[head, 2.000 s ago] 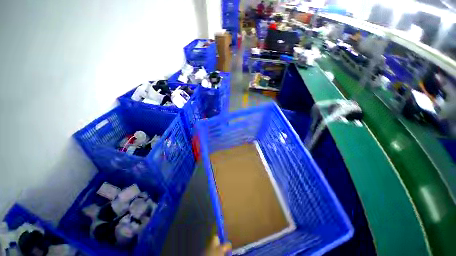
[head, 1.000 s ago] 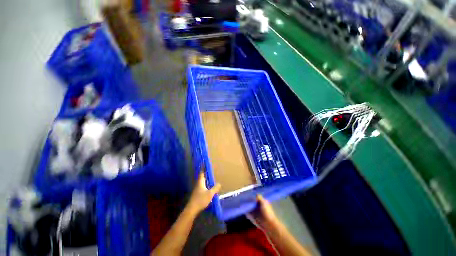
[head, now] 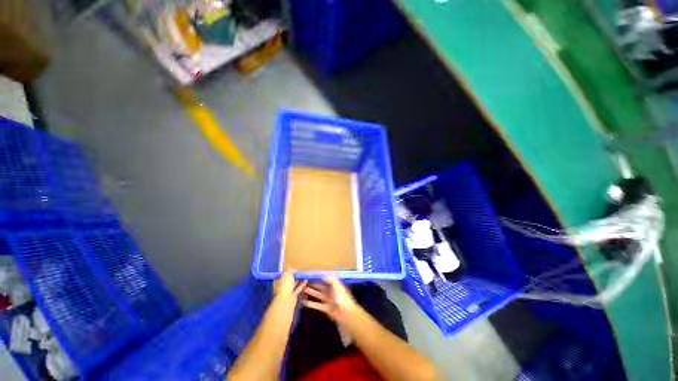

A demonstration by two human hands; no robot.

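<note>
A blue slatted crate (head: 398,223) stands in the middle of the view, with bare brown cardboard on its bottom and no units in it. My left hand (head: 287,287) is at its near rim, left of the middle. My right hand (head: 333,298) is beside it at the same rim, fingers spread towards my left hand; whether it grips the rim cannot be told. To the right, touching or close, a second blue crate (head: 476,223) holds white and black units (head: 438,253).
Blue crates (head: 89,253) with white parts stand at left. A green bench (head: 513,111) runs along the right, with bundled white cables (head: 632,227) hanging over its edge. A shelf with items (head: 223,52) stands at top left. A yellow line (head: 215,134) crosses the grey floor.
The view has turned downward. The empty crate is now lower and beside a filled crate on the right. Both hands have come close together at its near rim.
</note>
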